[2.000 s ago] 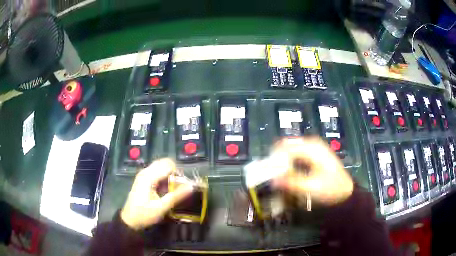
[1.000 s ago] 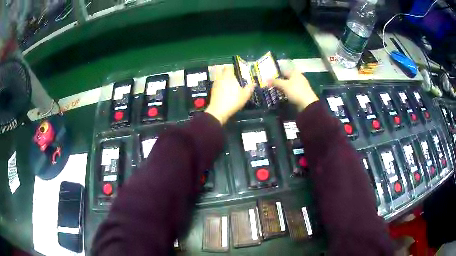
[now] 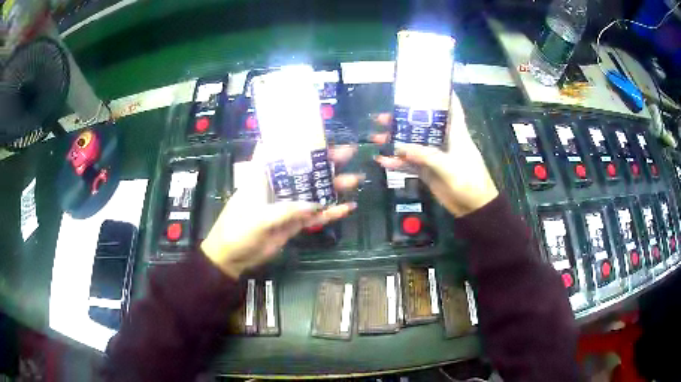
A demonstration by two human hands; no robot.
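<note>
My left hand holds a keypad phone upright above the tray, its screen glaring white and its keys facing me. My right hand holds a second keypad phone, also with a glaring white screen, higher and to the right. Below them is the clear blister tray with several phones lying face-down, showing white labels and red dots, such as the phone back. My hands and the held phones hide part of the tray. Several flat brown batteries lie in a row near the front bench edge.
Another full blister tray is at the right. A black smartphone lies on white paper at left, near a red figure and a fan. A water bottle and a blue-handled tool are at the back right.
Both hands have lifted the two phones from the tray's back row and moved apart. The screens now face me and glare white. Earlier, the hands held phones near the front edge.
</note>
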